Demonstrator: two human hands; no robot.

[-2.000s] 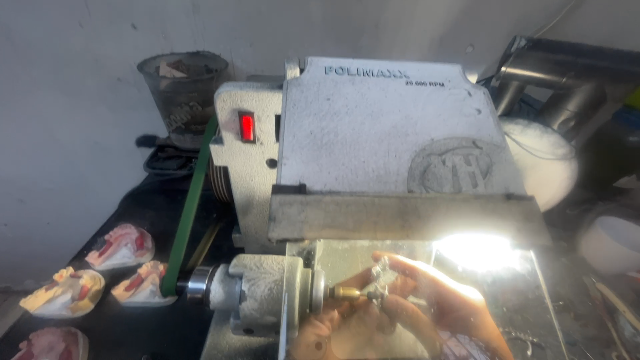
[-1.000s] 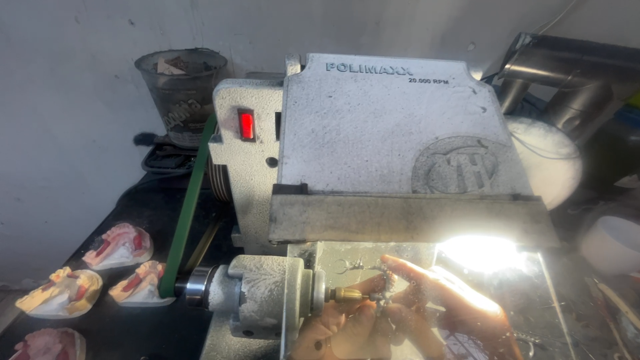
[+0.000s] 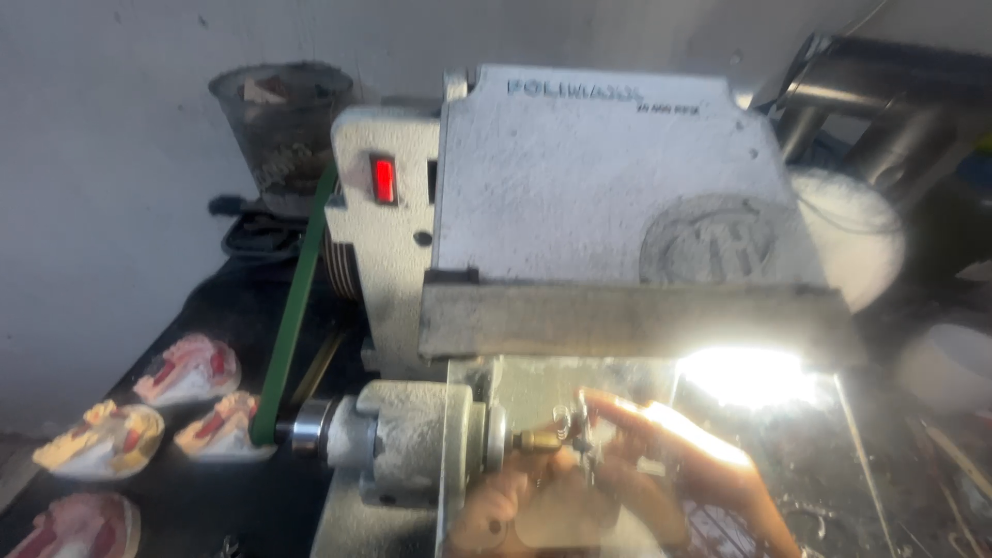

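Note:
Behind the clear shield of a Polimaxx polishing lathe, both of my hands hold a small shiny metal piece, which looks like a dental framework, at the brass-coloured spindle tip. My left hand is low, under the spindle tip. My right hand grips the piece from the right, its fingers reaching left under the bright lamp. Glare and blur hide the exact fingertips. The lathe's grey motor housing lies left of the hands, and a green belt runs up from its shaft.
Several dental casts with pink and red parts lie on the black surface at left. A mesh bin stands behind them. The lathe's hood rises above the hands, beside a lit red switch. At right are metal pipes and a white cup.
The metal piece has been turned and shifted between my fingers at the spindle tip. Both hands remain behind the shield.

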